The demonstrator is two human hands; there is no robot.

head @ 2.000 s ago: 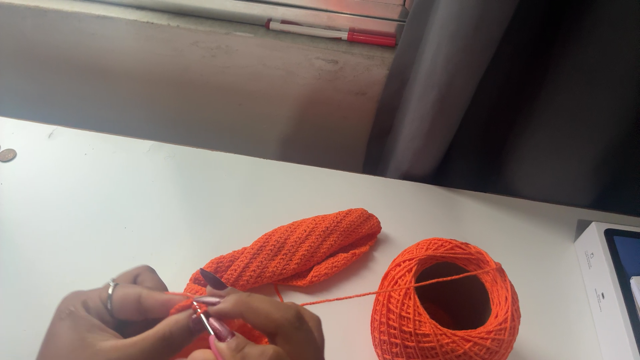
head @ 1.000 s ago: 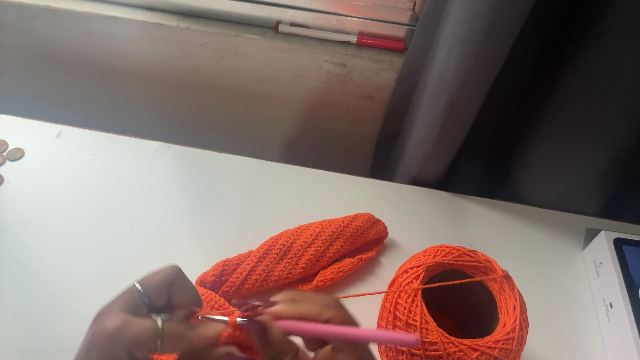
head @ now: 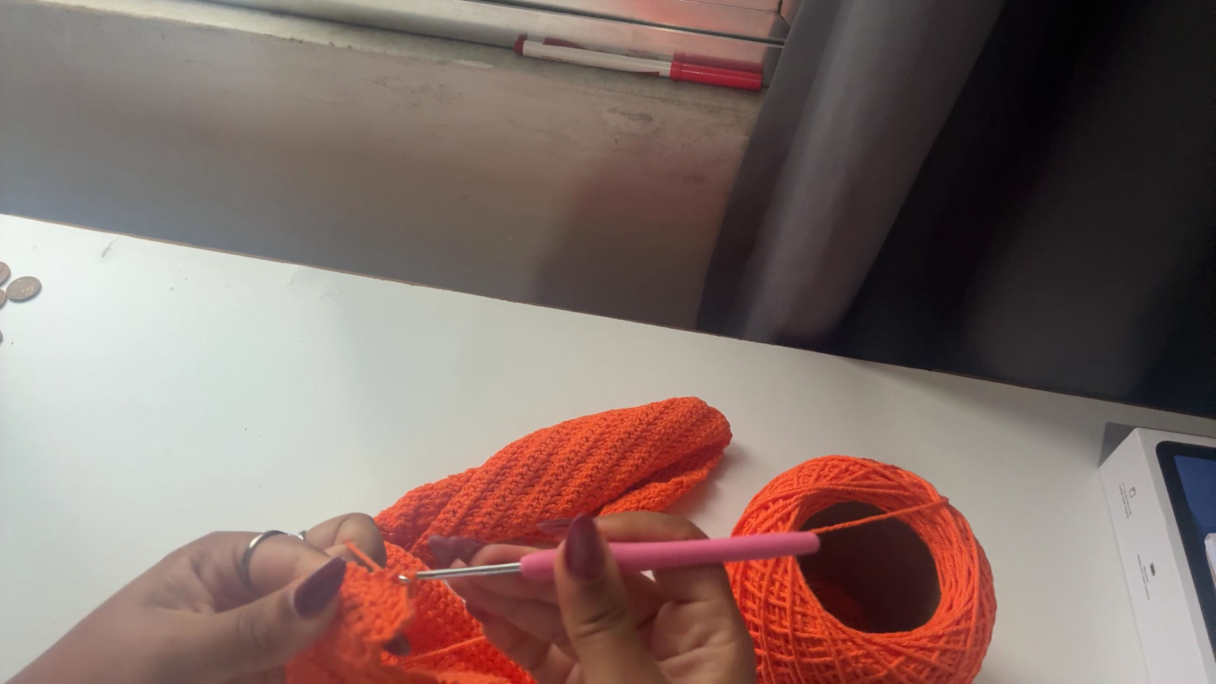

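An orange crocheted fabric (head: 589,465) with slanting ribs lies on the white table, its near end bunched at my hands. Pinched between the thumb and fingers of my left hand (head: 247,594) is the edge of this fabric. My right hand (head: 617,608) holds a crochet hook with a pink handle (head: 684,554), thumb on the grip; its metal tip meets the edge stitches beside my left fingers. To the right stands a large ball of orange yarn (head: 959,589) with a hollow centre, a strand crossing its opening. Part of the working strand is hidden behind my right hand.
A white box (head: 1130,541) with a dark picture on top sits at the table's right edge. Several coins (head: 24,289) lie at the far left. Behind the table are a wall, a dark curtain (head: 855,171) and a ledge bearing a white and red marker (head: 636,65).
My right hand has turned, and the hook's pink handle now points right and slightly up; one second ago it sloped slightly down. My left hand still grips the fabric.
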